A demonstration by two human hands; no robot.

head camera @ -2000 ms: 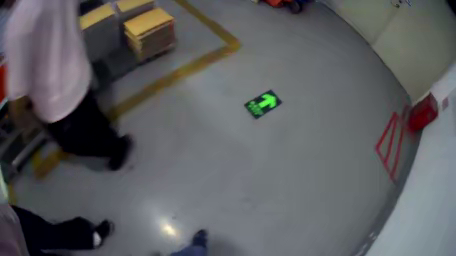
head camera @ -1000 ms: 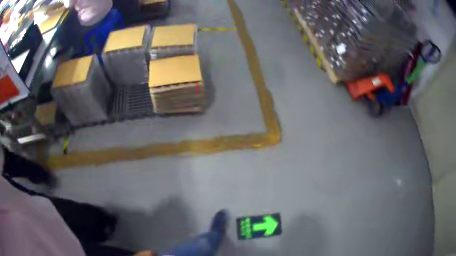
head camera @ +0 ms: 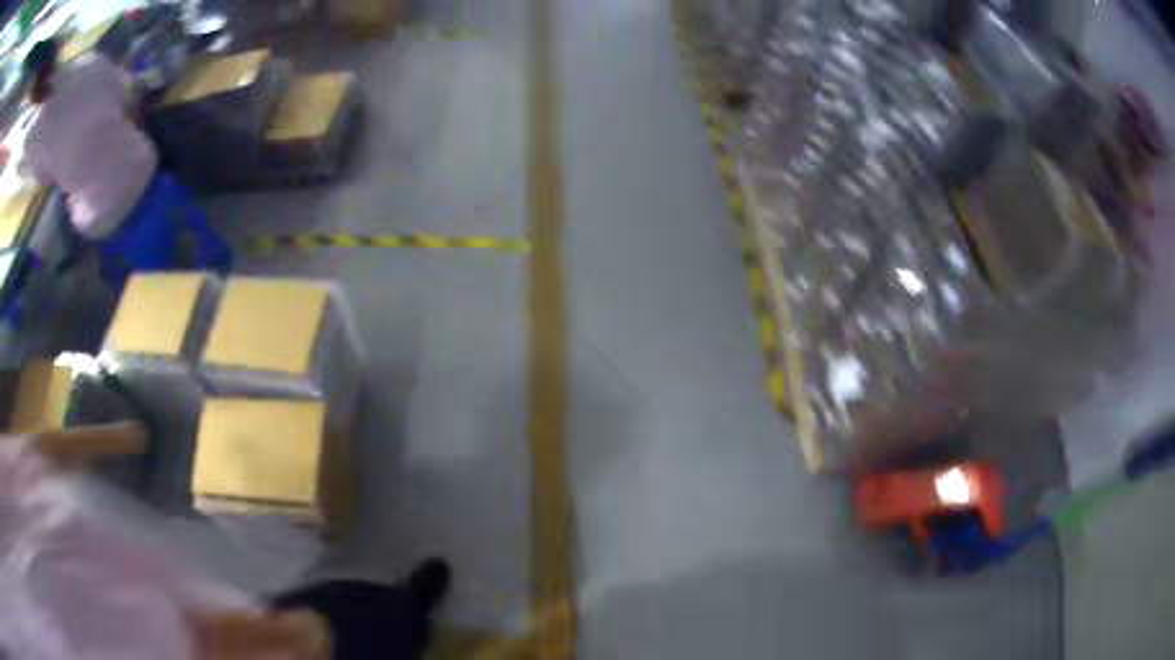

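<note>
Neither of my hands can be made out in view. Nearest in front of me, at the left, stand tan-topped stacks [head camera: 264,329] with grey or white sides, close together on the floor. A lower tan-topped stack [head camera: 258,451] is at their front. A person in a pink shirt and dark trousers [head camera: 354,616] is at the lower left, partly cut off and blurred, with an arm reaching across the bottom. The image is blurred.
A yellow floor line [head camera: 548,322] runs ahead. At the right are wrapped goods [head camera: 863,258] on a pallet and an orange-red pallet jack [head camera: 930,496]. A seated person in pink [head camera: 90,142] is on a blue stool [head camera: 168,230]. More stacks [head camera: 309,110] stand beyond.
The view has moved forward and turned. The floor arrow has left the picture, the yellow line now runs straight ahead, and the wrapped goods and pallet jack appear lower and larger.
</note>
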